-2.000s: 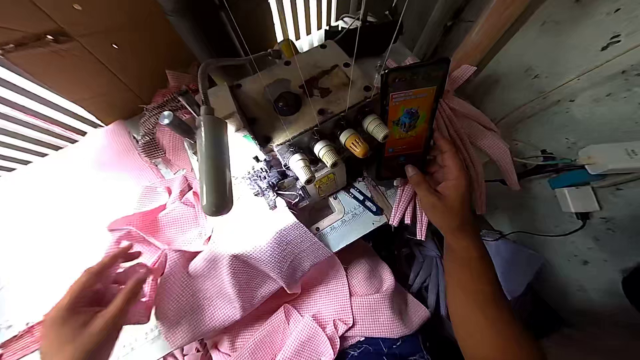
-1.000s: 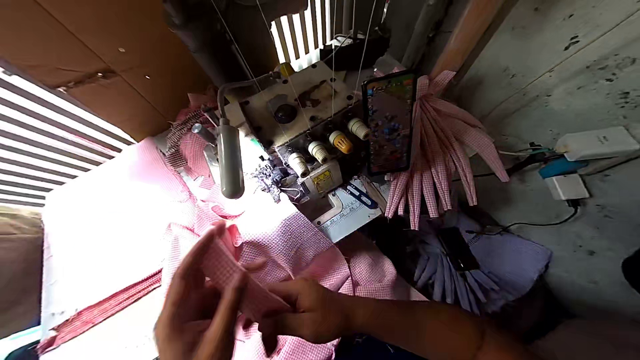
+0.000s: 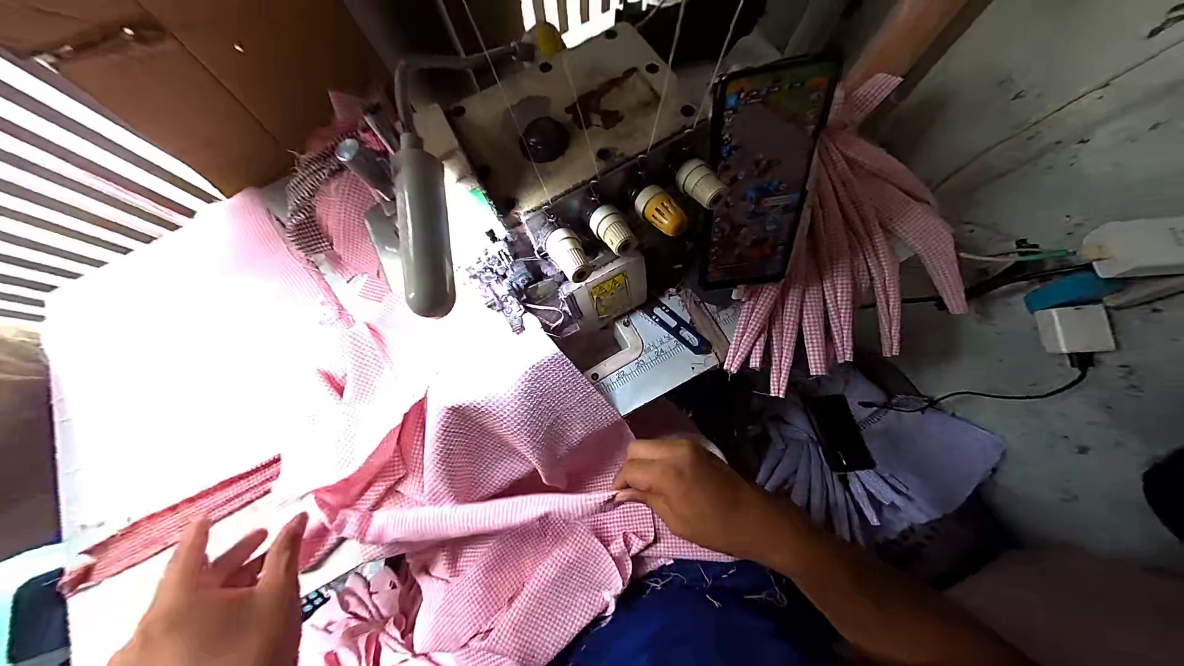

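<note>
Pinched in my right hand (image 3: 689, 490) is the end of a folded strip of pink checked fabric (image 3: 472, 518), which stretches leftward over my lap. My left hand (image 3: 222, 592) hovers at the lower left, fingers spread, holding nothing. More pink checked fabric (image 3: 536, 435) drapes from the brightly lit machine table down over my lap. Beyond it stands an overlock sewing machine (image 3: 555, 120) with several tension dials. A grey lamp (image 3: 425, 231) hangs over its left side. A phone with a lit screen (image 3: 772, 171) stands upright at the machine's right.
A bunch of pink checked strips (image 3: 851, 240) hangs right of the phone. Thread snips (image 3: 680, 328) lie on the machine's ruled plate. Lower right, a dark phone (image 3: 840, 433) rests on light purple fabric (image 3: 934, 462). A charger (image 3: 1075, 328) with a cable is by the wall.
My right hand, at the upright phone two seconds ago, is now down on the fabric strip. Both hands were together on the fabric one second ago; my left has let go and moved left.
</note>
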